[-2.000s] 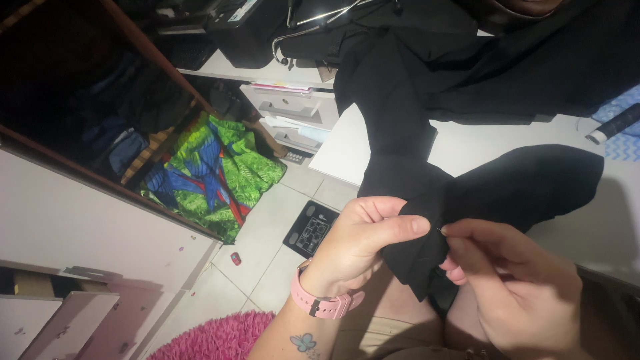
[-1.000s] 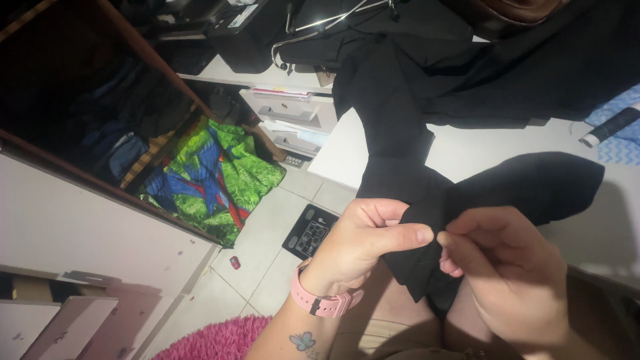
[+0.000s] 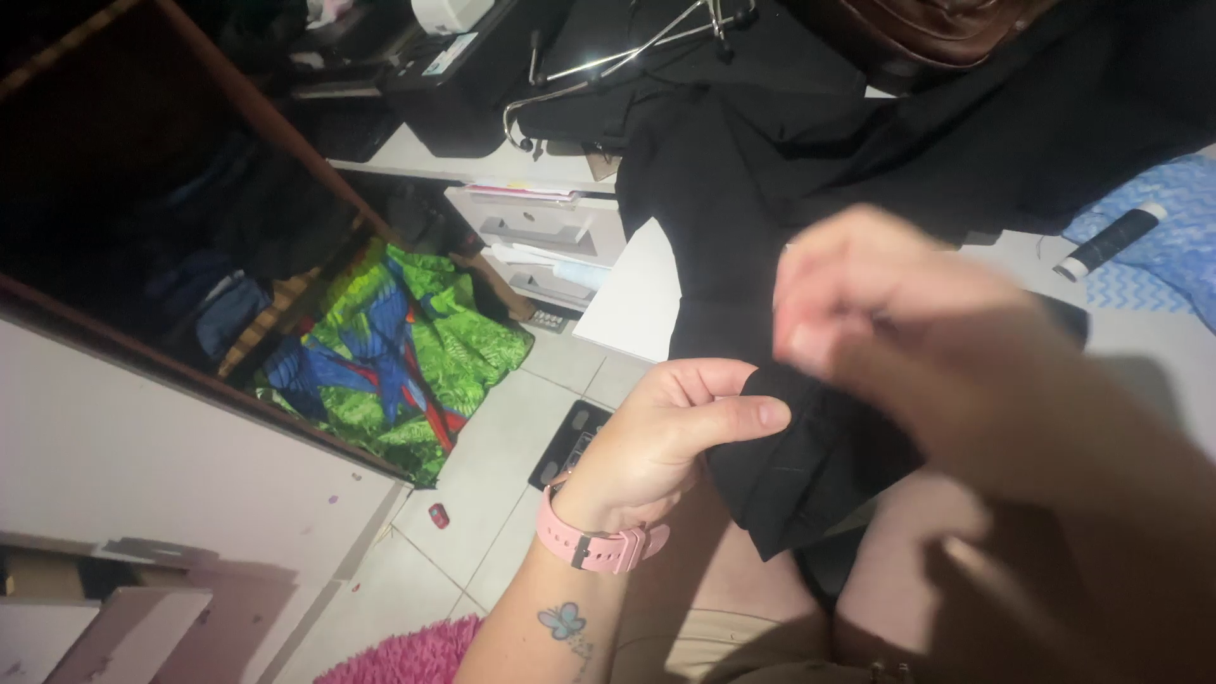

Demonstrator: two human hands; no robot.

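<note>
My left hand (image 3: 684,437), with a pink watch strap on its wrist, pinches an edge of black fabric (image 3: 807,465) between thumb and fingers. The cloth hangs over my lap and continues up across the white table. My right hand (image 3: 874,304) is raised over the fabric, blurred, with thumb and fingertips close together; whether a needle or thread is between them cannot be seen. On blue patterned cloth (image 3: 1140,275) at the right lies a spool of black thread (image 3: 1110,241).
A metal clothes hanger (image 3: 617,66) lies on black cloth near a black printer (image 3: 456,85). Beyond the table's white corner (image 3: 632,299) are drawers (image 3: 541,228). Green patterned fabric (image 3: 427,332), a black scale (image 3: 570,446) and a pink rug (image 3: 408,655) are lower down.
My right hand has moved up and away from the left fingertips, where it was close to the fabric before. The left hand still holds the black cloth in about the same place.
</note>
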